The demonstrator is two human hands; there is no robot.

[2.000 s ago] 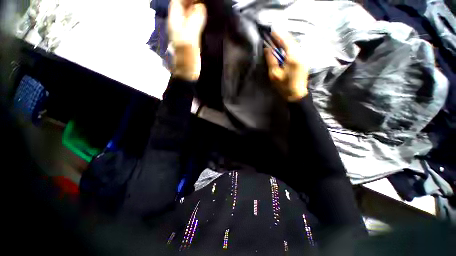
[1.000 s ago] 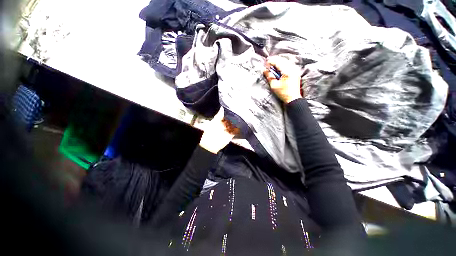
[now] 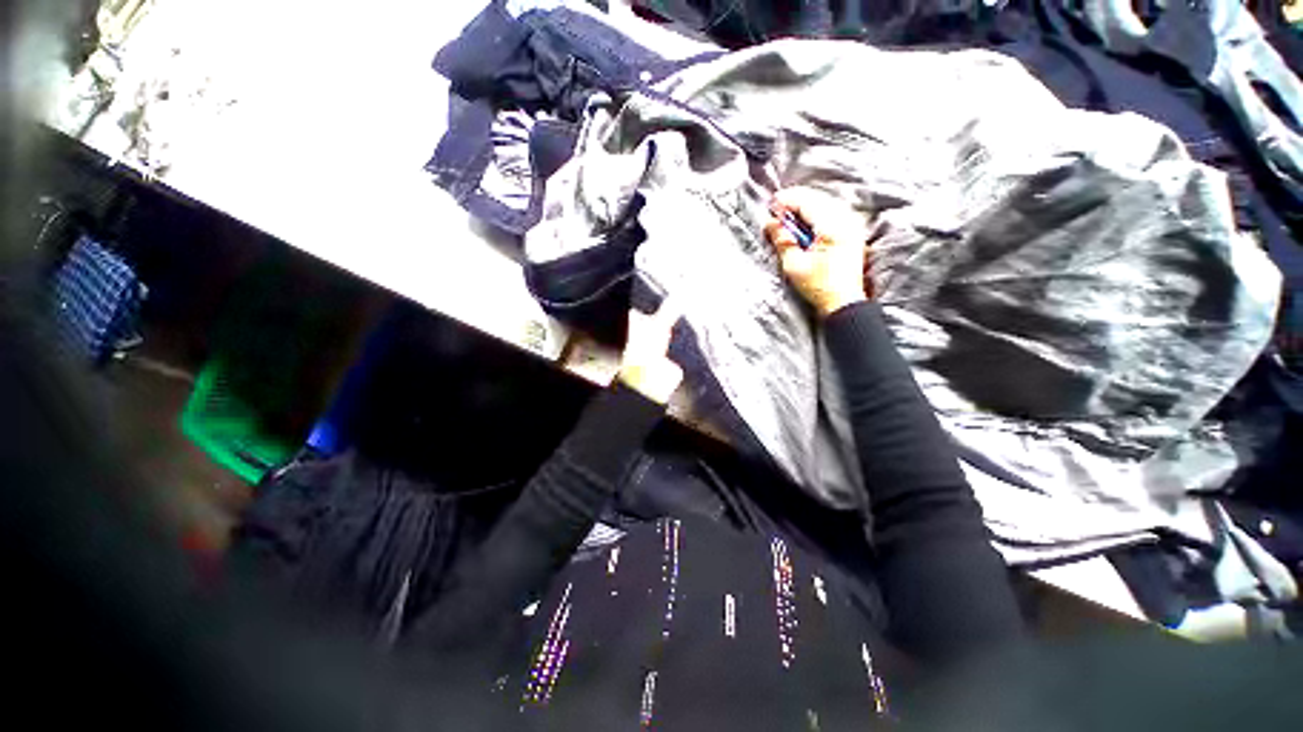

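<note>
A large garment with a crumpled pale grey inside [image 3: 986, 215] and navy edges lies over the table edge in front of me. My left hand [image 3: 653, 343] holds its navy edge strip near the table's front edge, its fingers partly under the cloth. My right hand [image 3: 826, 255] is on the grey fabric with its fingers closed around a small dark-bluish tool [image 3: 795, 226], perhaps thread snips, mostly hidden in the palm. A dark cuff or opening [image 3: 583, 279] lies just left of my left hand. A navy piece with a pale striped patch [image 3: 509, 160] is bunched at the garment's left.
The long white table [image 3: 315, 157] runs diagonally. Off-white fabric [image 3: 122, 93] lies at its far left. More navy and grey garments [image 3: 1143, 72] are heaped beyond and to the right. Below left are a green object [image 3: 229, 429] and a blue checked cloth [image 3: 97, 298].
Both hands have come down from the blurred, raised dark cloth to the spread grey garment. Since one second ago, my left hand has shifted slightly right and the view has moved a little.
</note>
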